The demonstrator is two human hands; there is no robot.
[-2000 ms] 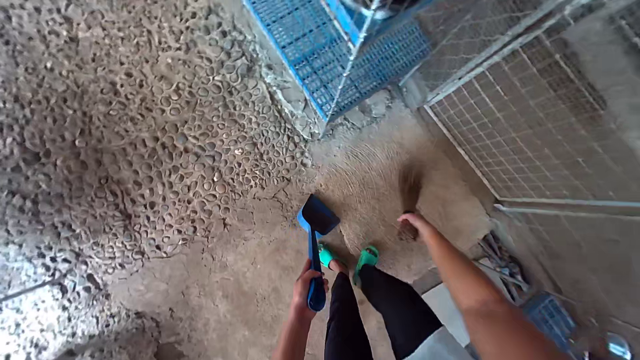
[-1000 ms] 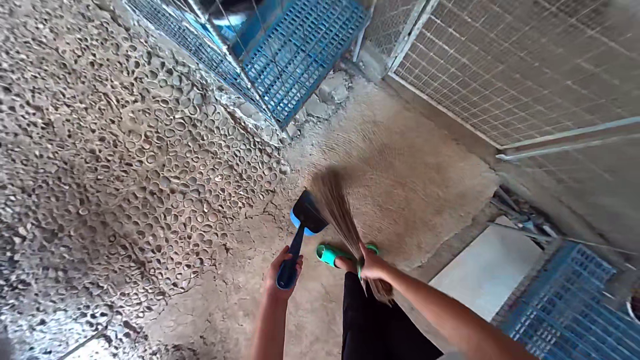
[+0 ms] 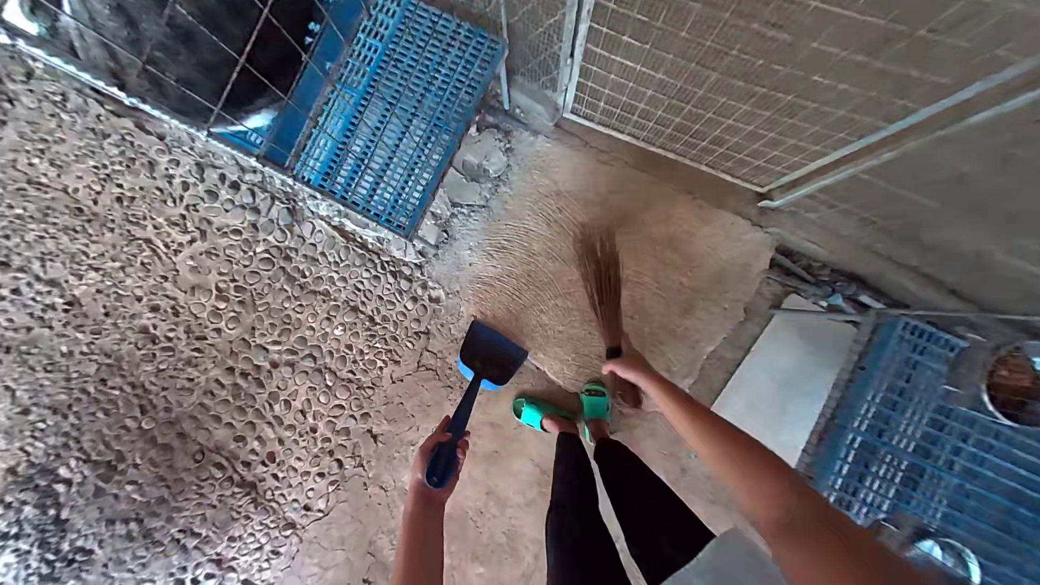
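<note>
My left hand (image 3: 439, 455) is closed around the handle of a blue long-handled dustpan (image 3: 492, 354), whose dark pan is low over or on the floor; contact cannot be told. In my right hand (image 3: 632, 367) is a stick broom (image 3: 601, 280), gripped at its dark binding, with the bristles fanning away from me over the rough concrete floor (image 3: 691, 268). The broom's butt end shows below that hand. Green slippers (image 3: 532, 412) are on my feet, between the two tools.
A wire cage with blue slatted plastic flooring (image 3: 406, 114) holds a black and white animal (image 3: 203, 57). A mesh gate (image 3: 674, 89) stands ahead. At right are a pale board (image 3: 776, 378), another blue slatted floor (image 3: 910, 439) and a metal bowl (image 3: 1016, 382). Pebbled ground (image 3: 203, 349) lies left.
The broom's bristles have swung away from beside the dustpan, where they were one second ago, to farther right. Both hands keep hold of their tools. The view has shifted.
</note>
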